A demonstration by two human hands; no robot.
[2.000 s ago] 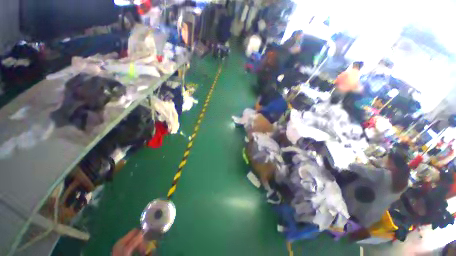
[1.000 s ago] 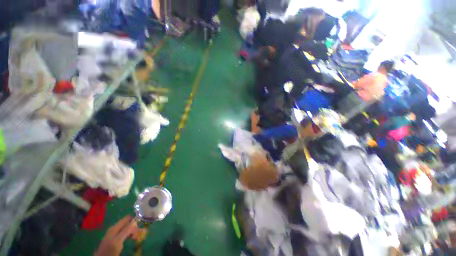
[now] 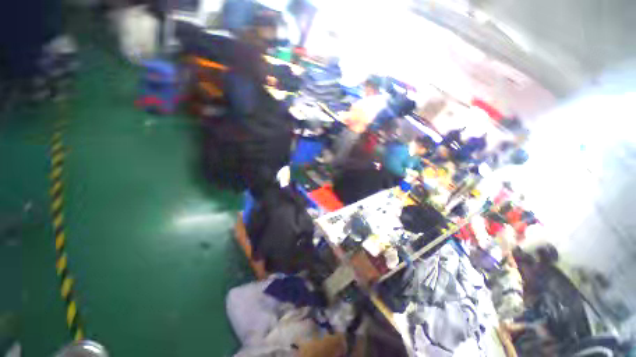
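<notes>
A round shiny steel mug (image 3: 82, 348) shows only by its upper rim at the bottom left edge of the view. The rest of it is cut off by the edge. The hand that holds it is out of the picture, so its grip is hidden. Neither my left hand nor my right hand is in view. The picture is blurred by motion.
Green floor with yellow-black aisle tape (image 3: 61, 244) runs up the left. White and dark cloth heaps (image 3: 268, 317) lie at the lower middle. A cluttered worktable (image 3: 376, 296) and grey cloth (image 3: 450, 300) stand right of them. Several people sit beyond.
The view has swung to the right and moved forward. The mug has shifted to the bottom left edge, and the hand beside it has left the picture. The left-hand table is gone from view.
</notes>
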